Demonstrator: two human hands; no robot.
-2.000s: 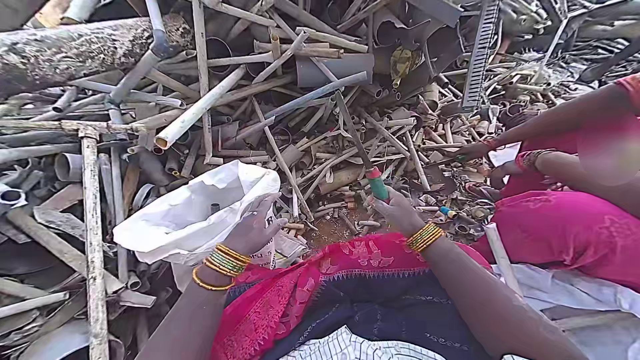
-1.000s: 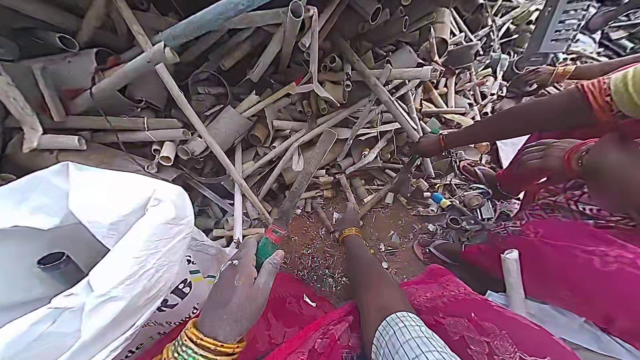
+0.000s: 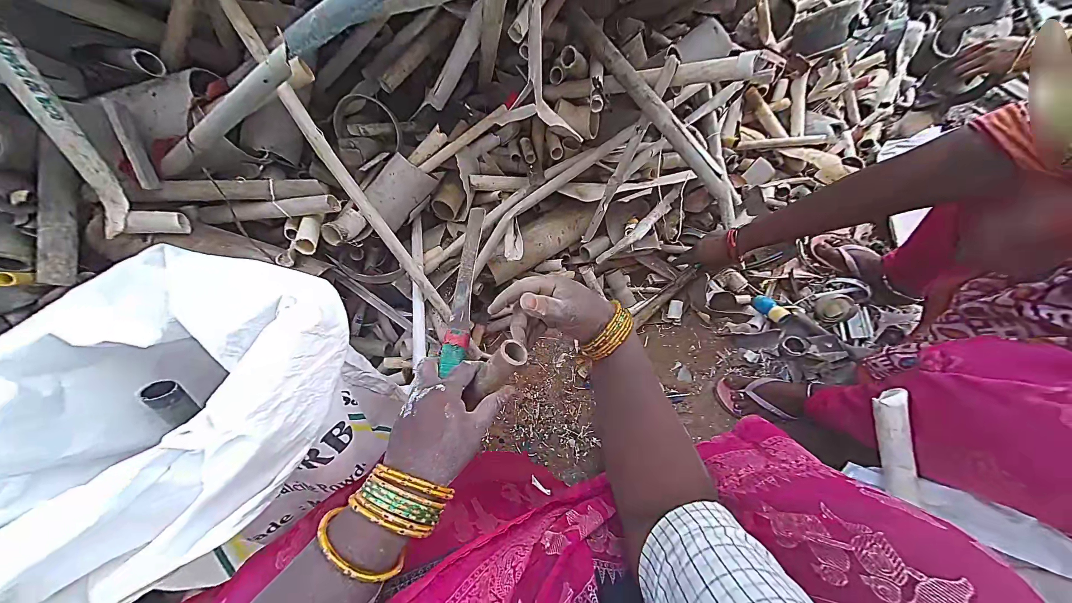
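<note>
My left hand point(image 3: 440, 419), with yellow and green bangles on its wrist, holds a long flat metal blade point(image 3: 466, 268) by its green and red handle point(image 3: 453, 350). The blade points up and away. A short pipe piece point(image 3: 501, 368) lies between the thumb and fingers of the same hand. Just above and right of that piece is my right hand point(image 3: 557, 308), palm partly turned up and fingers bent to the left. Whether its fingers grip something small is unclear. A white woven sack point(image 3: 276, 352) stands open at left, with a dark pipe piece point(image 3: 170, 402) inside.
A large heap of cut pipes and broken pieces point(image 3: 544, 234) spreads ahead. Long pipes point(image 3: 360, 197) lie across it. At right another person's arm point(image 3: 871, 197) reaches into the heap, and their sandalled foot point(image 3: 766, 398) is near mine. A short light pipe point(image 3: 894, 435) stands upright at lower right.
The blade, in my right hand two seconds ago, is now in my left. My right hand has come back from the heap towards my left hand, where a short pipe piece now shows.
</note>
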